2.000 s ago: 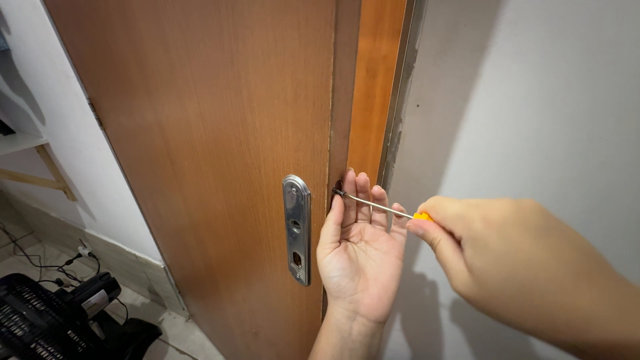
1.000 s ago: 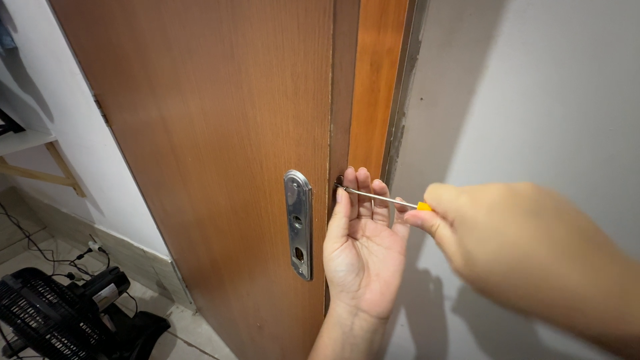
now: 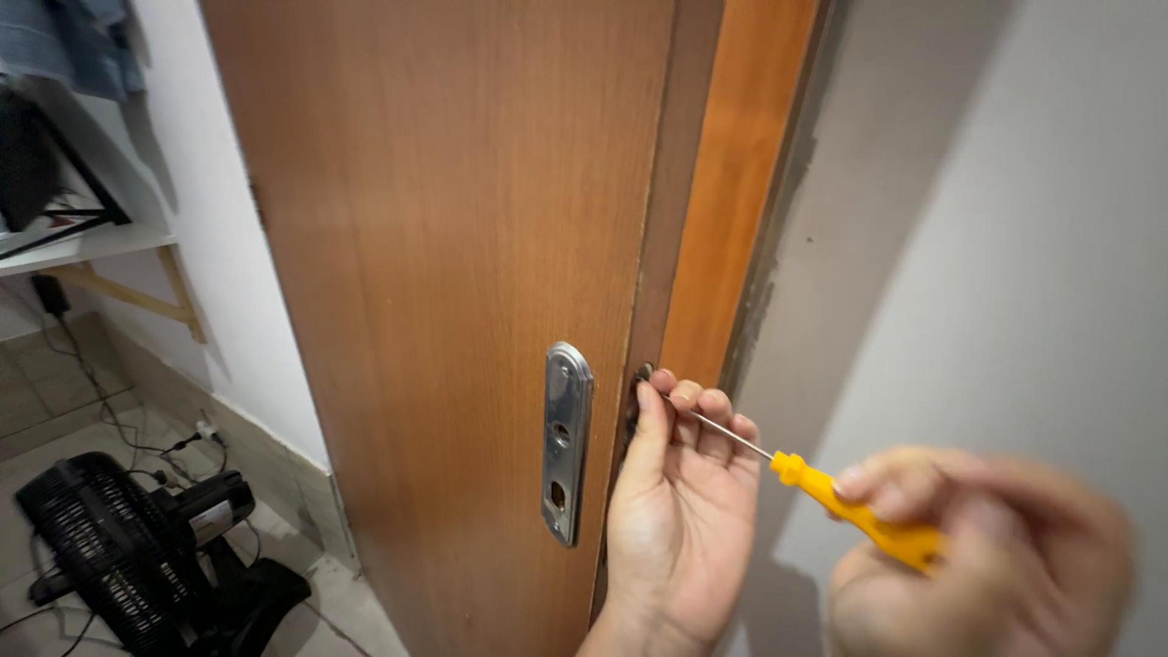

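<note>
A screwdriver with a yellow handle and thin metal shaft points at the edge of a brown wooden door. My right hand, partly blurred, grips the handle. Palm up, my left hand is at the door edge, its thumb and index finger pinched around the shaft near the tip. The tip lies at the upper part of the lock in the door edge, mostly hidden by the fingers. A metal lock plate with two openings is on the door face, left of my left hand.
An orange-brown door frame and a grey wall stand on the right. At the lower left a black fan is on the tiled floor near loose cables. A white shelf on a wooden bracket is at the left.
My right hand has shifted back along the screwdriver, so more of the yellow handle shows. My left thumb and index finger have closed in at the shaft's tip.
</note>
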